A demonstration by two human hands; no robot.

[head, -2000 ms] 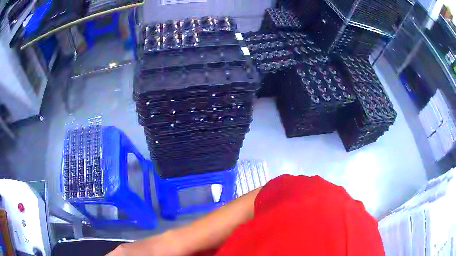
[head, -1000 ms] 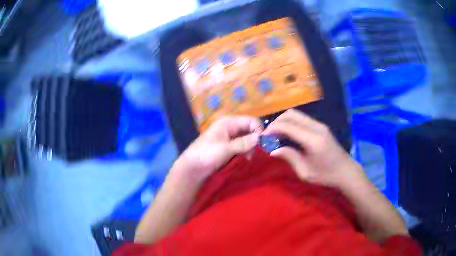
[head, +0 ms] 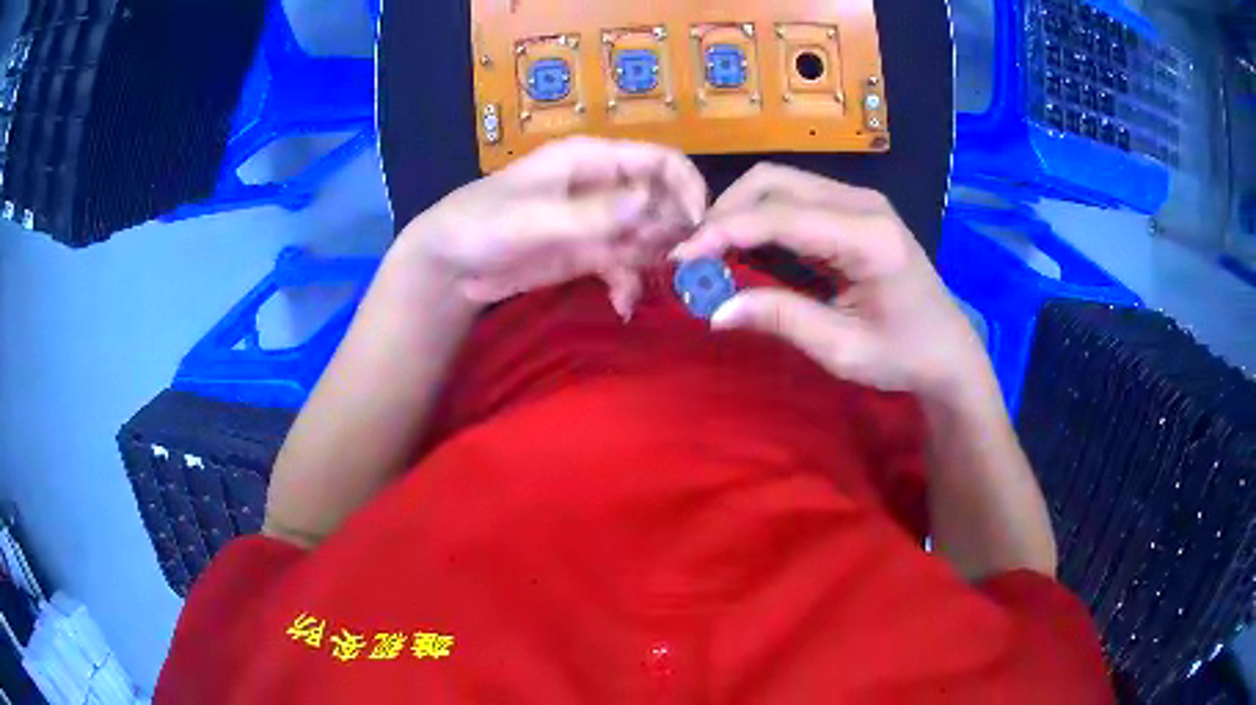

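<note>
The orange fixture (head: 689, 132) lies on the dark-trousered lap, cut off by the top edge. In its near row, three nests hold blue-grey lens bases (head: 636, 72); the rightmost nest (head: 810, 66) is empty and shows a dark round hole. My right hand (head: 827, 282) pinches another lens assembly (head: 705, 284) between thumb and fingers, its blue-grey base face up, above the red shirt. My left hand (head: 579, 214) is beside it at left, fingers bent and slightly blurred. I cannot tell whether its fingertips hold anything.
Thick stacks of black trays stand at upper left (head: 131, 110) and lower right (head: 1143, 482). Blue stools (head: 283, 331) flank both sides of the lap. A shallow tray with rows of small dark parts (head: 1088, 76) lies on the upper-right stool. Another black tray stack (head: 207, 475) is at lower left.
The view swung from the tray stacks and floor to the lap, then tilted further down. Both hands now show near the fixture, the left fingers parted from the lens assembly in the right hand.
</note>
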